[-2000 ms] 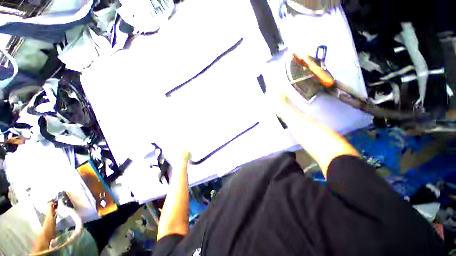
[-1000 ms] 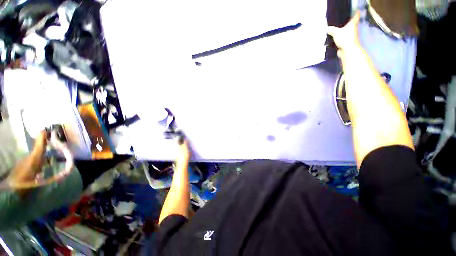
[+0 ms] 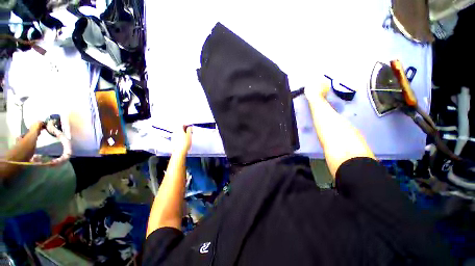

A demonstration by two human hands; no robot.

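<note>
A black garment panel (image 3: 247, 98) with an angular far end lies in front of me, its near edge by my body. My left hand (image 3: 186, 139) is left of it, fingers closed at the end of a narrow black strip (image 3: 203, 125) that runs to the panel's edge. My right hand (image 3: 319, 93) is right of the panel, between a short dark strip end (image 3: 297, 93) and a curved black band (image 3: 342, 92). Glare hides its fingertips, so its grip is unclear. The iron (image 3: 386, 89) with its orange-brown handle rests at the right, touched by neither hand.
The white table cover (image 3: 359, 139) lies under the work. A brown rounded pad (image 3: 413, 20) is at the far right corner. The hose (image 3: 435, 136) trails right. An orange-brown board (image 3: 110, 122) and another person's hand (image 3: 46, 124) are at left. Cloth heaps (image 3: 96, 39) lie far left.
The black panel now lies in the middle, where white cloth with a long black strip was. My right hand has come back from the far right towards the panel. The view has shifted.
</note>
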